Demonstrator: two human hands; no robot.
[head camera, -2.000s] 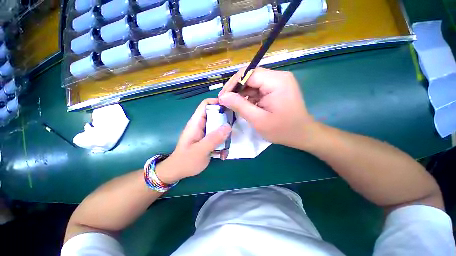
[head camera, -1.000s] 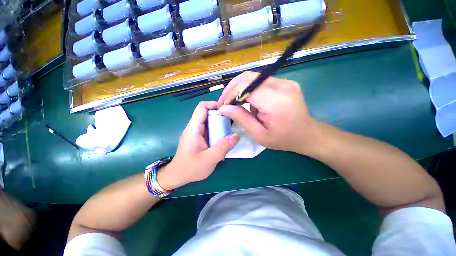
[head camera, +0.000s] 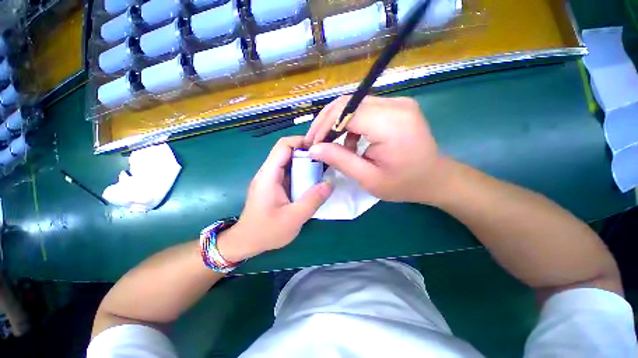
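Note:
My left hand (head camera: 274, 198) holds a pale housing (head camera: 306, 177) upright between thumb and fingers. My right hand (head camera: 381, 145) holds a long black brush or pen (head camera: 381, 61) with a gold-coloured band, like a pencil, slanting up and right. The fingertips of my right hand are at the top end of the housing; they hide the tool's tip. A white wiping cloth (head camera: 344, 198) lies under and right of the housing, partly covered by my hands. A clear blister tray (head camera: 210, 78) holds rows of similar housings beyond my hands.
The tray rests on an amber board (head camera: 518, 31) with a metallic rim. A spare wipe (head camera: 150, 178) and a thin dark stick (head camera: 84, 187) lie at left. Thin dark sticks (head camera: 269, 126) lie along the board's near edge. A creased white sheet (head camera: 615, 105) is at right. Another tray is at far left.
The tool has tilted between frames and is now steeper than one second ago. The housing has turned in my left hand since the first frame. A person's blurred arm at lower left has moved outward.

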